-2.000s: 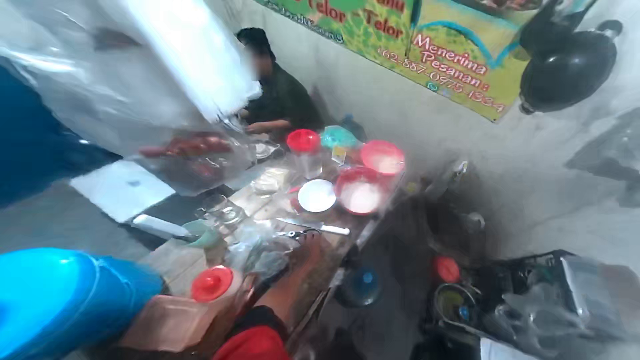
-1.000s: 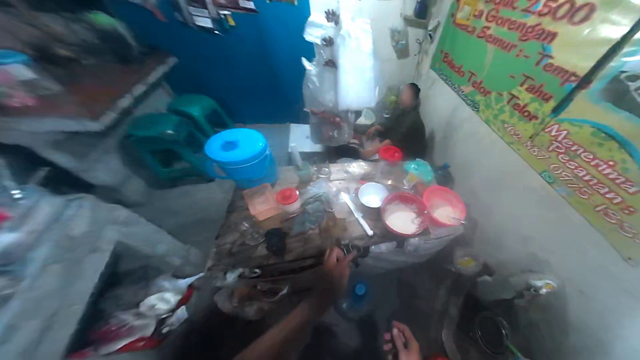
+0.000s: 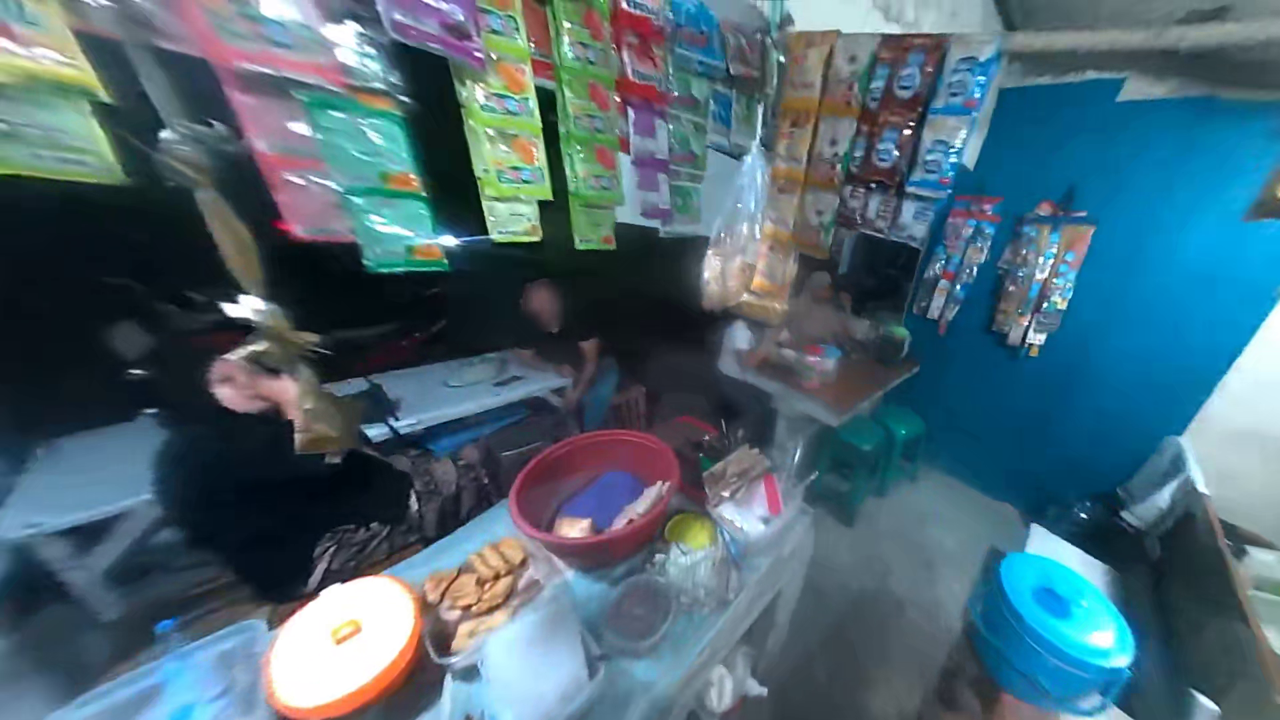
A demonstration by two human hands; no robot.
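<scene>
Neither my left hand nor my right hand shows in the head view. At the lower middle, a long table bears a dark red plastic basin (image 3: 595, 495) with a blue cloth-like thing and pale items in it. In front of the basin lie browned, fried-looking food pieces (image 3: 480, 590) on a plate or tray. A white-lidded container with an orange rim (image 3: 345, 645) stands at their left. To the right of the basin are a yellow-green cup (image 3: 690, 531) and a clear container. A blue lidded bucket (image 3: 1060, 630) stands at the lower right. The view is blurred.
Strips of sachets (image 3: 510, 120) and a clear plastic bag (image 3: 735, 240) hang overhead. People sit by a pale table (image 3: 450, 390) and a brown table (image 3: 840, 385) beyond. Green plastic stools (image 3: 855, 455) stand near the blue wall (image 3: 1140, 270).
The view has swung far to the left. Both hands, seen near the work table a second ago, are out of view. The hanging sachets and the table with the red basin now show.
</scene>
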